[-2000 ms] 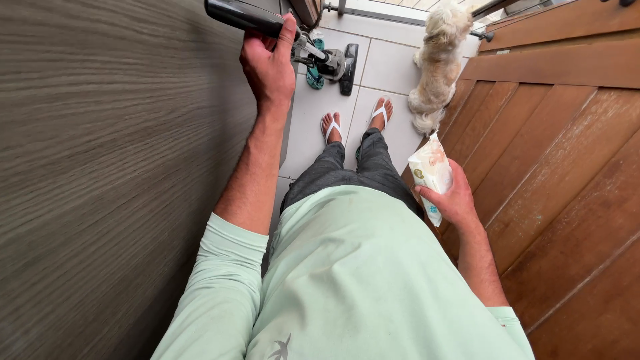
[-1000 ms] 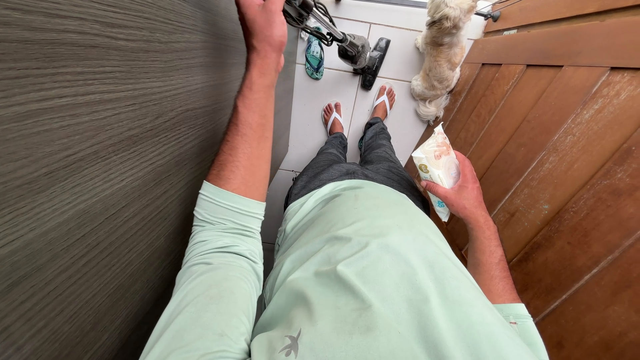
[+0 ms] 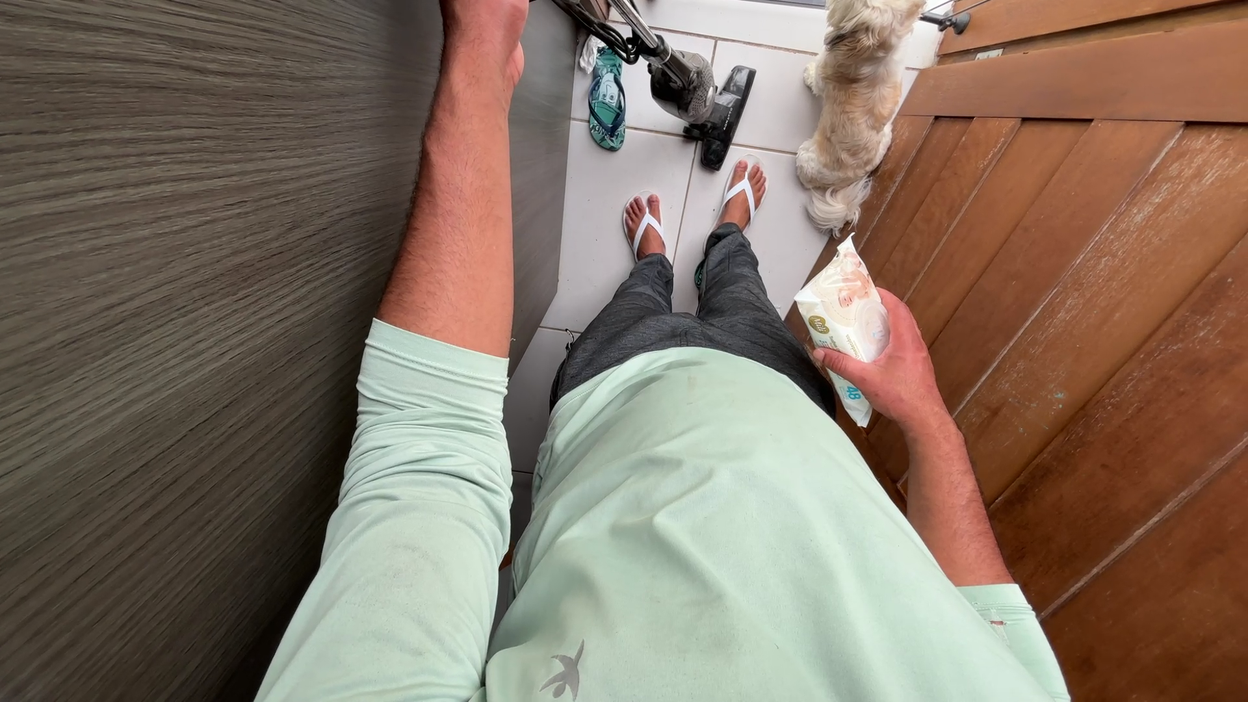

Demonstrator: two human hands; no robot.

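My right hand (image 3: 892, 366) grips a white soft pack of wipes (image 3: 846, 317) that bears writing, held beside my right thigh. At the top edge, my left hand (image 3: 487, 34) is partly cut off by the frame, and what its fingers hold cannot be seen now. Just right of it, a stick vacuum cleaner (image 3: 682, 83) with a dark cable runs down at a slant to its black floor head (image 3: 726, 117). That head lies on the tiles in front of my feet.
A long-haired light dog (image 3: 853, 102) stands on the tiled floor (image 3: 653, 166) by the brown wooden door (image 3: 1092, 244). One green patterned flip-flop (image 3: 606, 102) lies left of the vacuum head. A grey wood-grain panel (image 3: 195, 244) rises close on my left.
My left hand has moved up to the frame's edge; two seconds ago it showed gripping the vacuum's black handle. The vacuum has shifted and tilted. The pack stays in my right hand.
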